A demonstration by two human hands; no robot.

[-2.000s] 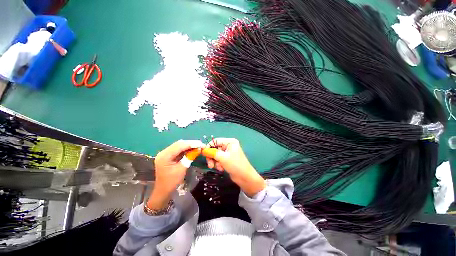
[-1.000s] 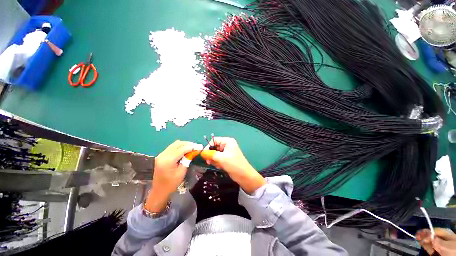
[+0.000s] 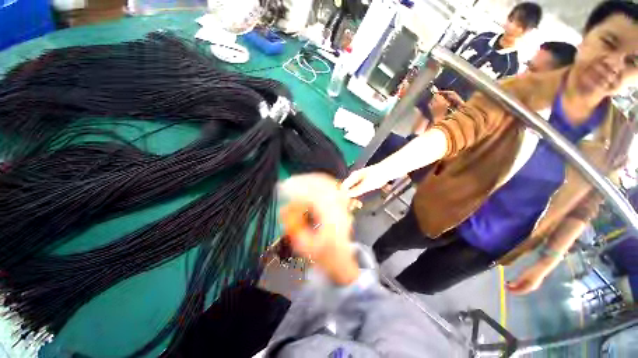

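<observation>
The head view is now turned to the right. My right hand (image 3: 318, 217) is in the lower middle, raised at the right side of the cables and strongly blurred. What it holds cannot be made out. Dark strands with small pale specks show just below and left of it. My left hand is not in view. Long black cables (image 3: 133, 171) fan out to the left on the green table (image 3: 105, 308). A clear shiny tie (image 3: 278, 110) wraps the bundle. A few white housings (image 3: 17, 335) show at the lower left edge.
A person in a brown jacket (image 3: 448, 199) stands at the right, a hand (image 3: 364, 180) touching or very near mine. A metal rail (image 3: 518, 115) crosses the view. A fan (image 3: 236, 12), blue tray (image 3: 264, 42), white cord (image 3: 306, 66), bottle (image 3: 337, 78) and tissue (image 3: 355, 126) lie beyond the bundle. More people sit behind.
The view has swung right, so the scissors and most of the white pile are gone. My hands have parted; my right has moved right, and my left has left the view. The other person now shows.
</observation>
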